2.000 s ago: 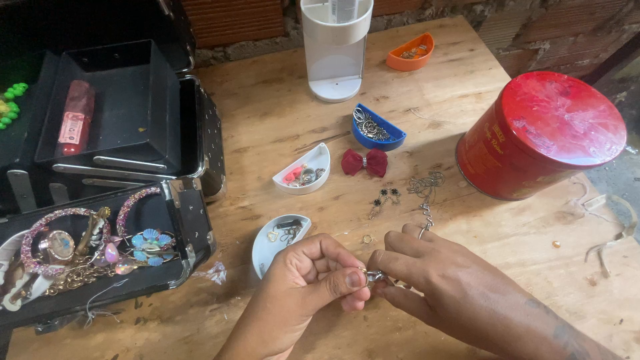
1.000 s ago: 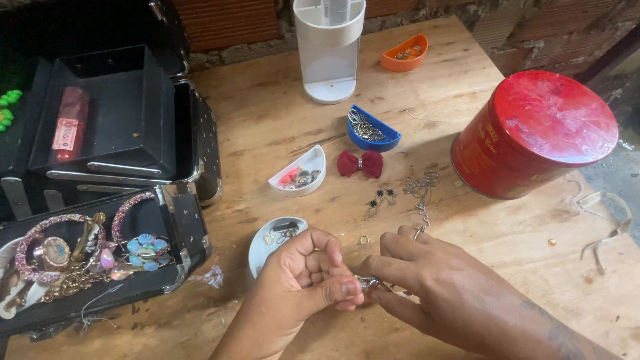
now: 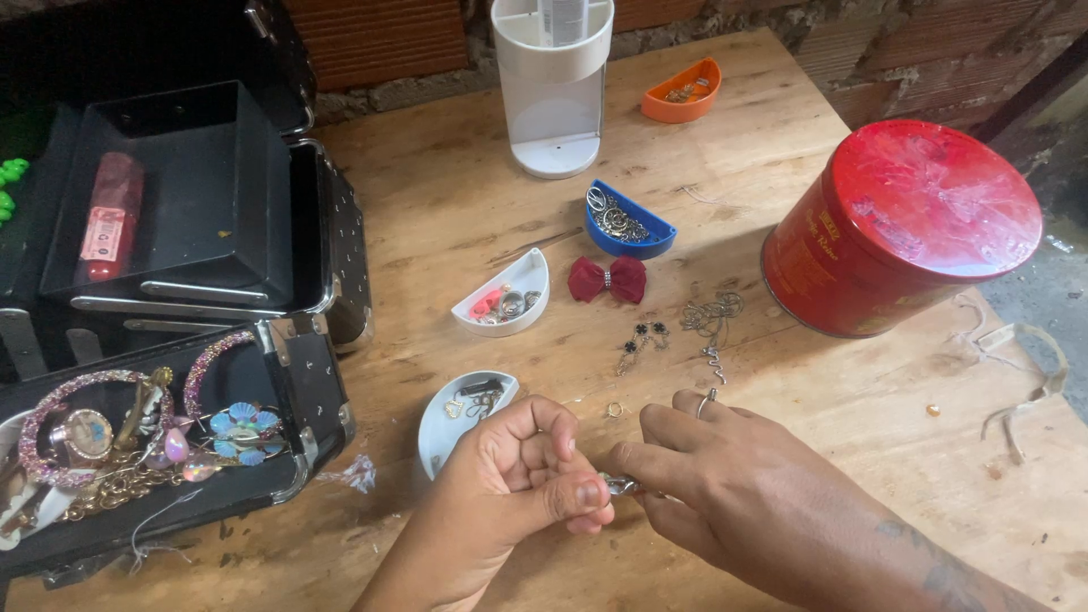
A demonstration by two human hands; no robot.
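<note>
My left hand [image 3: 531,484] and my right hand [image 3: 701,472] meet low in the middle of the view, both with fingers closed on a small silvery metal piece [image 3: 620,485], mostly hidden by the fingertips. A ring sits on a finger of my right hand. Just beyond the hands lie a small gold-toned ring [image 3: 614,410], a chain with dark flower shapes [image 3: 642,340] and a tangled silvery chain [image 3: 712,316]. By my left hand is a pale half-round tray [image 3: 438,425] with small jewelry. Farther off are a white half-round tray [image 3: 518,289], a blue one [image 3: 637,242] and a dark red fabric bow [image 3: 607,280].
A black jewelry case [image 3: 314,365] with opened trays of bracelets fills the left. A red tin [image 3: 858,246] stands at the right, beside a pale strap [image 3: 1050,378]. At the back are a white plastic holder [image 3: 552,93] and an orange half-round tray [image 3: 680,106] before a brick wall.
Both hands stay together at the metal piece, with only slight shifts of the fingers. The things around them lie as before.
</note>
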